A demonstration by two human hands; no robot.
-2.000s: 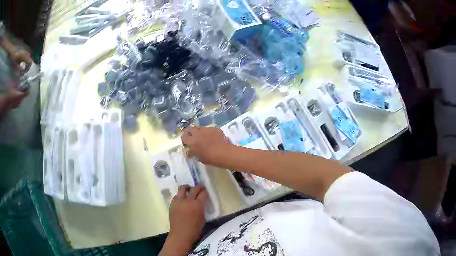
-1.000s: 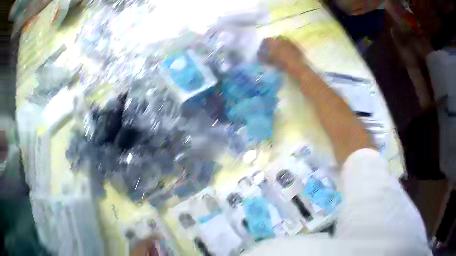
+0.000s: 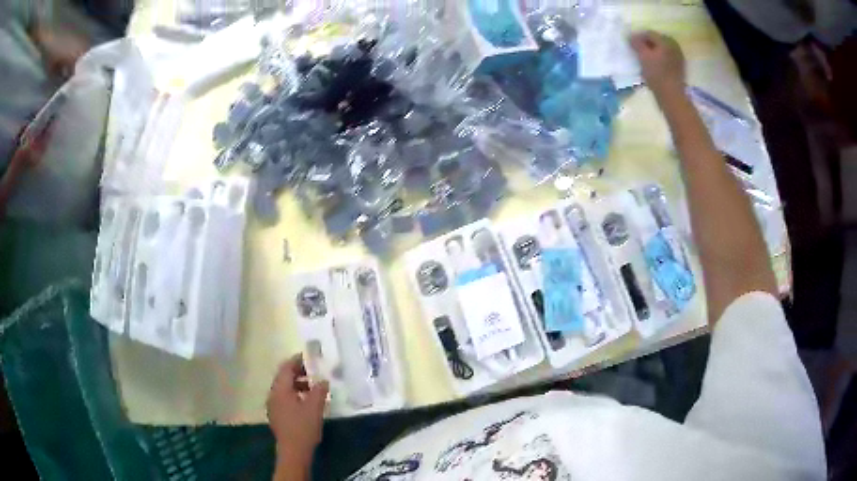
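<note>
A white tray lies near the table's front edge. It holds a round dark-silver piece and a long slim wand; its lower left hollow is partly covered by my fingers. My left hand grips the tray's lower left edge. My right hand is stretched to the far right, its fingertips closed at the right edge of a white leaflet beside the blue sachets. A filled tray with a white folded leaflet and black cable lies to the right.
More filled trays stand to the right. Stacked white trays are at left, above a green basket. Grey bagged pieces fill the centre, with an open blue-and-white box behind. Another person's hand is at upper left.
My right hand has left the front tray and reached to the far right, now at the white leaflet. My left hand has shifted to the tray's lower left edge. The view has swung and returned.
</note>
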